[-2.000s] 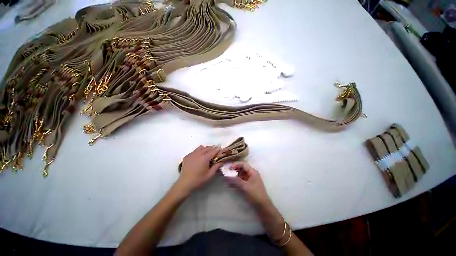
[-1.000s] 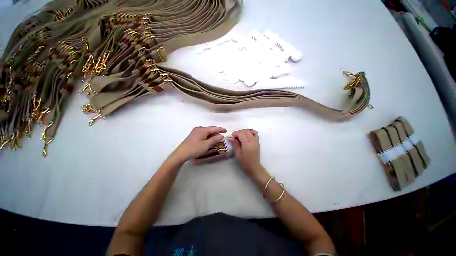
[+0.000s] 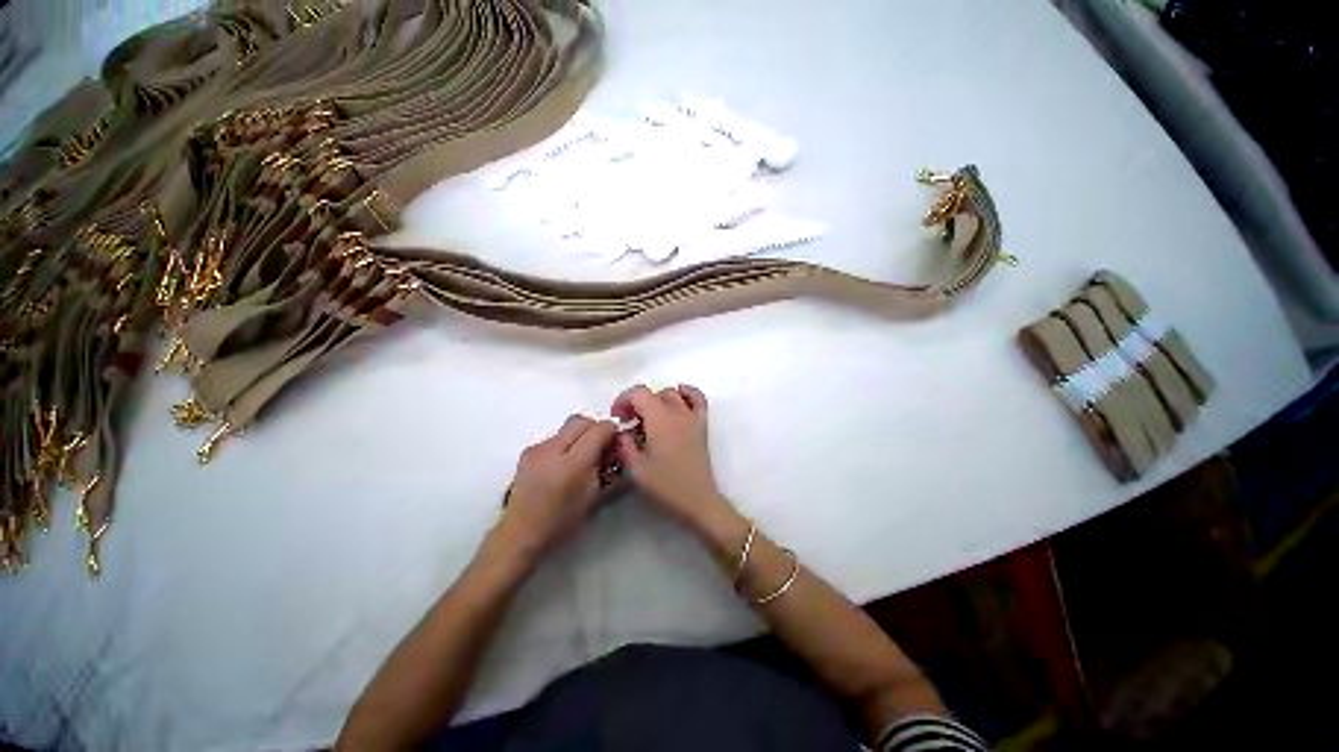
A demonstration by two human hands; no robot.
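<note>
A folded strap bundle [image 3: 611,473] lies on the white table near its front edge, mostly hidden by my hands. My left hand [image 3: 561,478] is closed over its left part. My right hand [image 3: 665,445] is on its right side, with the fingertips of both hands close together at the top. A small bit of a white paper band [image 3: 626,425] shows between the fingertips. How far the band goes around the bundle is hidden. Small dark and gold parts of the bundle show between the hands.
A large loose strap pile [image 3: 441,110] with gold hooks fills the upper left. A separated group of straps [image 3: 617,306] curves right beyond my hands. A pile of paper bands [image 3: 661,184] lies behind it. Finished banded straps [image 3: 1116,373] lie near the right table edge.
The white band, earlier held in my right hand beside the bundle, is now between both hands' fingertips. My hands have closed in over the bundle. The view has shifted.
</note>
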